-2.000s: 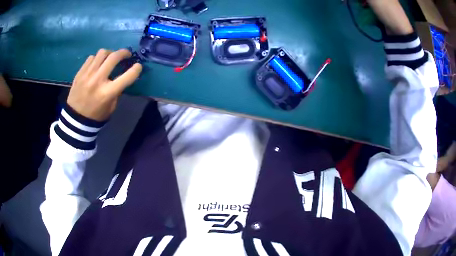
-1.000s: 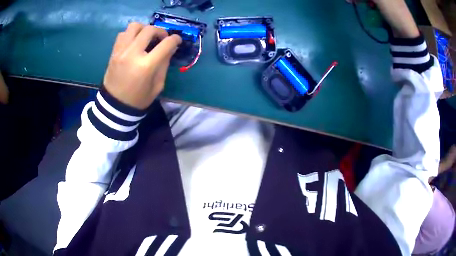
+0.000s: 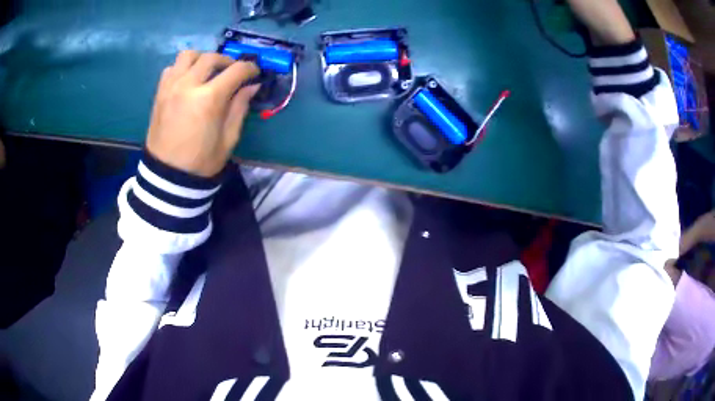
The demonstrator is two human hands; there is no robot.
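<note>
My left hand [image 3: 192,110] is over the left black housing [image 3: 294,56], its bent fingers and thumb close together on the tray's left part. Its fingertips are partly hidden; I cannot tell whether they hold a small part. That housing holds a blue cell [image 3: 259,56]; its red-and-white lead ends in a red plug [image 3: 268,114]. A second housing [image 3: 359,92] lies to the right, with a blue cell and pale-centred oval. A third [image 3: 423,137] lies tilted nearer the bench edge, its lead sticking out right. My right hand [image 3: 600,19] is cut off by the top edge; its fingers are not visible.
Dark parts [image 3: 274,9] lie at the top of the green bench [image 3: 329,145]. A black cable [image 3: 549,39] curves beside my right hand. A cardboard box [image 3: 666,19] and blue items [image 3: 684,86] are at the right. Another person's pink sleeve [image 3: 686,329] shows lower right.
My left hand has moved right, from a small dark piece beside the left housing to over that housing. My right hand stays at the top right. The view has shifted slightly.
</note>
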